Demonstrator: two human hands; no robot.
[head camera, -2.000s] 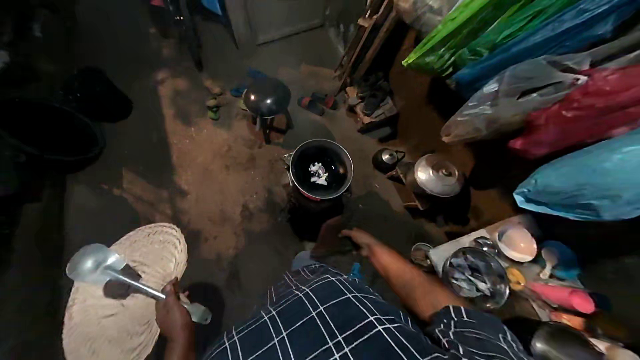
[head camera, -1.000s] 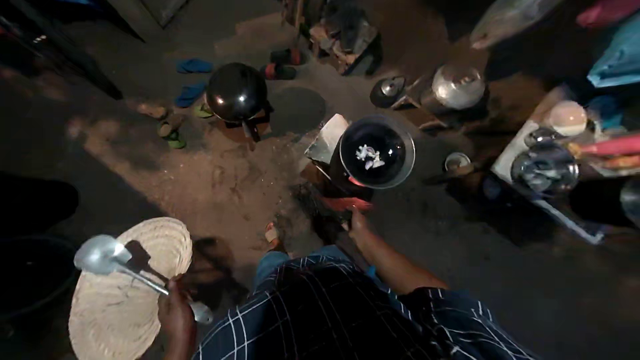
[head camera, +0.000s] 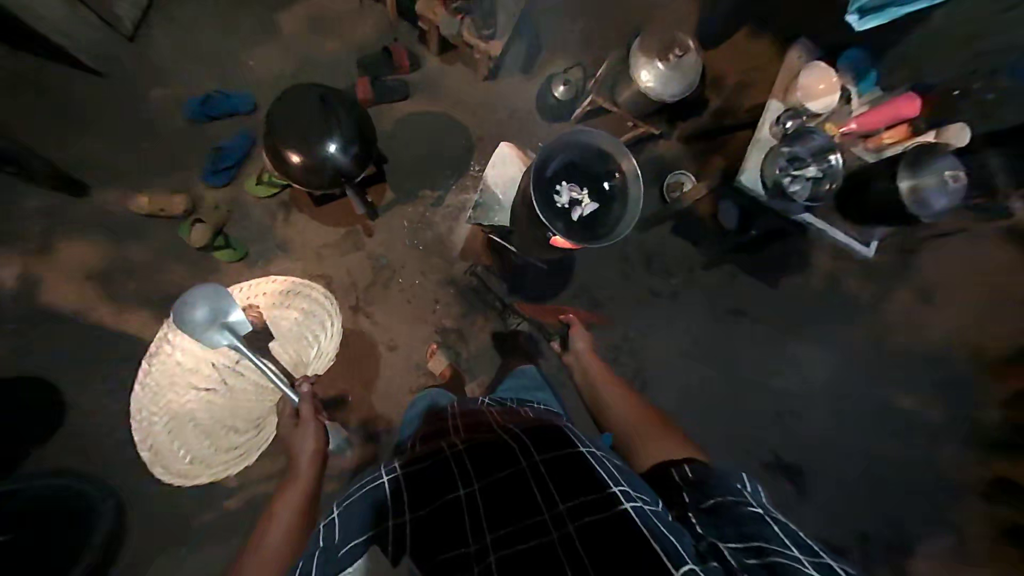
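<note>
My left hand (head camera: 306, 424) grips the handle of a metal turner (head camera: 210, 314), together with a woven straw fan (head camera: 204, 408) behind it. To the front, a dark round pan (head camera: 612, 212) sits over a fire whose orange glow shows below its rim. White and pale purple pieces, perhaps sliced onion (head camera: 574, 198), lie in the pan. My right hand (head camera: 573, 339) is below the pan, closed on the end of a dark, thin tool (head camera: 500, 302), perhaps tongs. A reddish flat thing (head camera: 552, 314) lies just beyond that hand; its kind is unclear.
A black round pot (head camera: 320, 136) stands front left beside blue sandals (head camera: 228, 156) and other footwear. A lidded metal pot (head camera: 666, 68) and a small kettle (head camera: 564, 86) are beyond the pan. At right, a low table (head camera: 760, 148) bears bowls and a pink bottle (head camera: 884, 114).
The view has shifted a lot. My left hand keeps the turner and the fan. The white pieces were in the pan in both earlier frames.
</note>
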